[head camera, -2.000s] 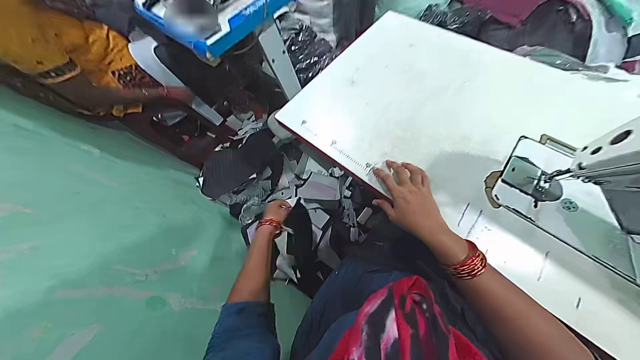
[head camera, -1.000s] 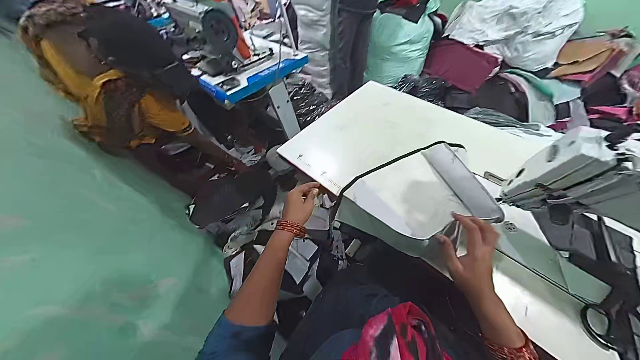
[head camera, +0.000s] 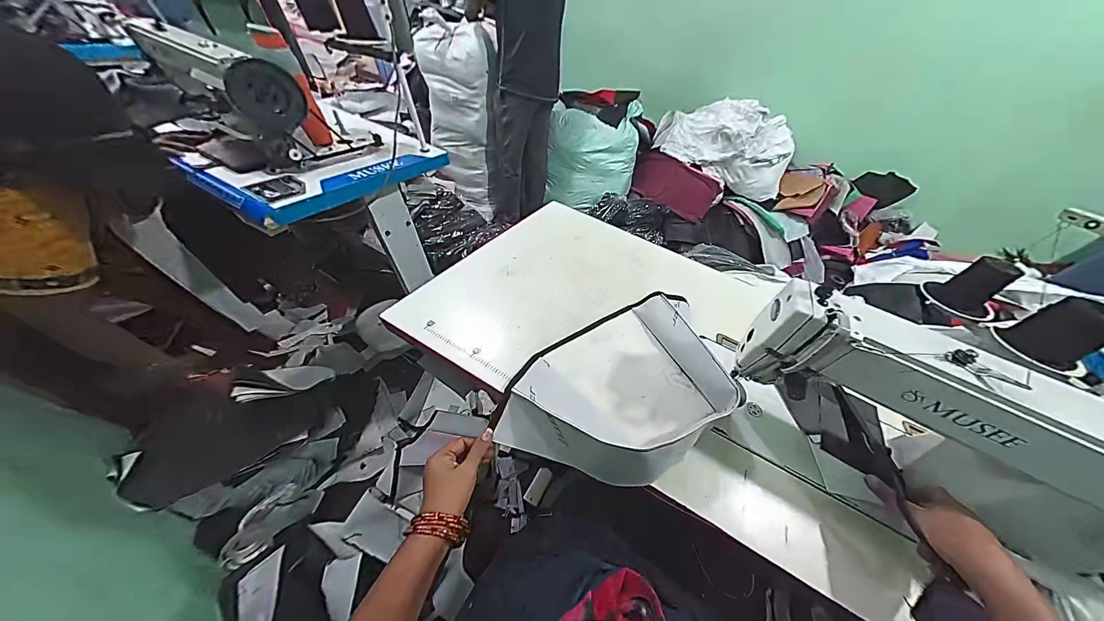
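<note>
My left hand (head camera: 457, 483), with red bangles at the wrist, pinches the end of a black binding strip at the table's front left edge. That strip edges a curved grey-white fabric panel (head camera: 595, 431), which stands partly on the white table (head camera: 561, 267) and hangs over its front. The panel reaches to the needle area of the sewing machine (head camera: 931, 388). Beyond the machine arm, at the right, my right hand (head camera: 957, 526) has its fingers around a dark strip or edge of dark material (head camera: 854, 431); its fingertips are blurred and partly hidden.
Fabric scraps (head camera: 362, 517) cover the floor at left. A second sewing machine (head camera: 233, 78) stands on a blue-edged table (head camera: 345, 185), with a person (head camera: 43, 233) beside it. Stuffed sacks (head camera: 591, 155) and piled cloth (head camera: 733, 155) lie behind. Black thread cones (head camera: 1048, 332) stand at right.
The panel was not on the table two seconds ago and lies there now. My right hand has moved from the panel's near side to the right of the machine arm. The view has tilted up.
</note>
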